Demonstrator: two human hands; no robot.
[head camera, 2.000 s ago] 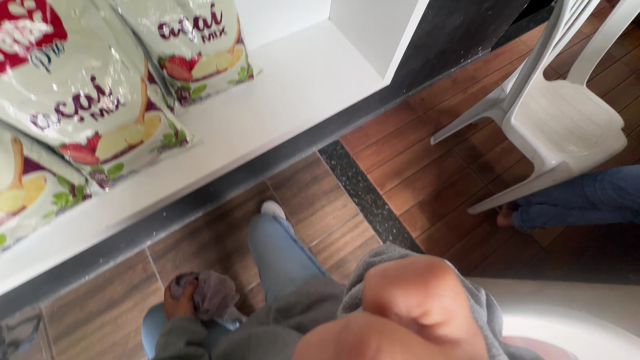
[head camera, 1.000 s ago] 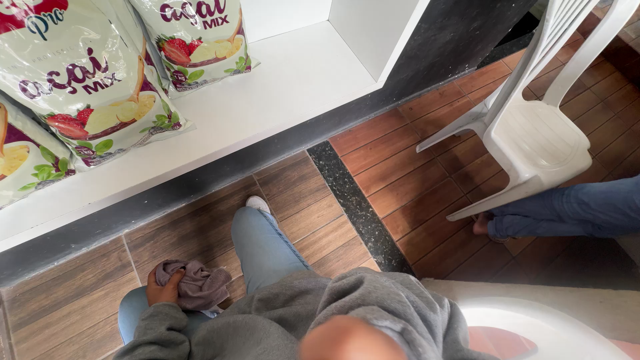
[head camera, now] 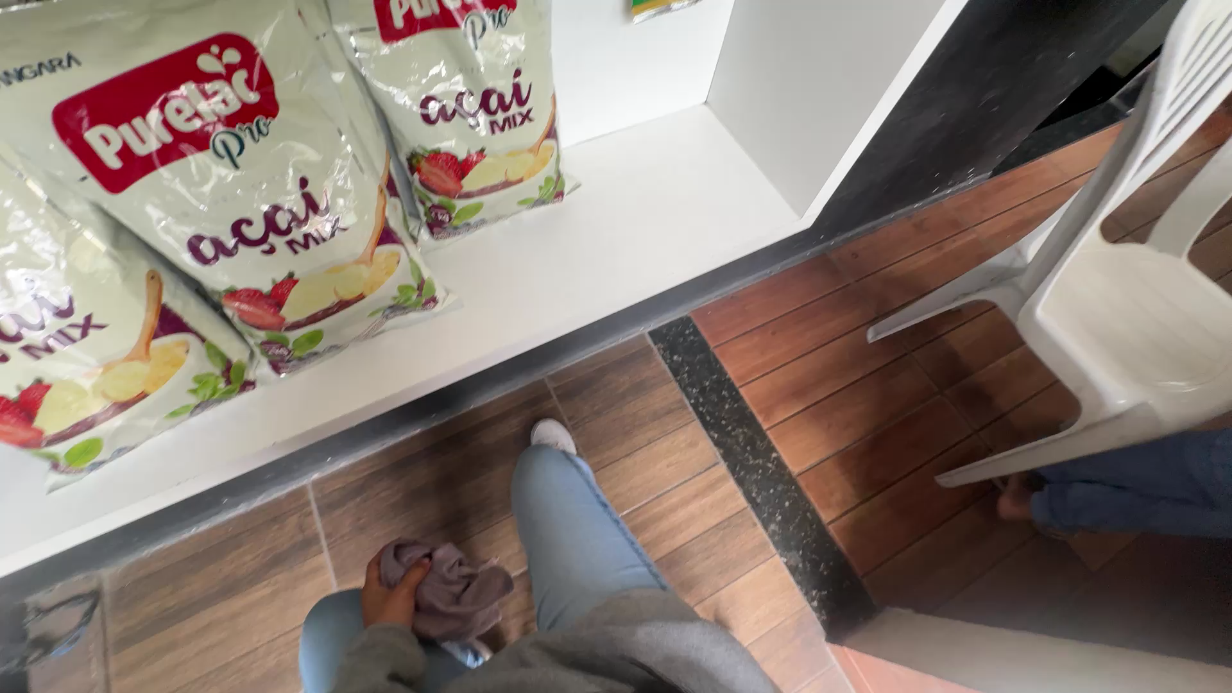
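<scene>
My left hand is at the lower left, by my knee, with its fingers closed around a crumpled grey-brown cloth. My right hand is out of the frame. Above and ahead, plastic bags of açaí mix stand side by side on a white shelf. One bag stands at the right end of the row, another at the left. My left hand is well below the shelf and touches none of the bags.
A white plastic chair stands at the right on reddish wood-look flooring, with a person's jeans-clad leg beside it. A dark speckled stone strip crosses the floor. The shelf's side panel rises at its right end. Part of a small package shows at the top.
My right hand, seen low in the middle in both earlier frames, has left the view. My left hand still holds the cloth near my knee.
</scene>
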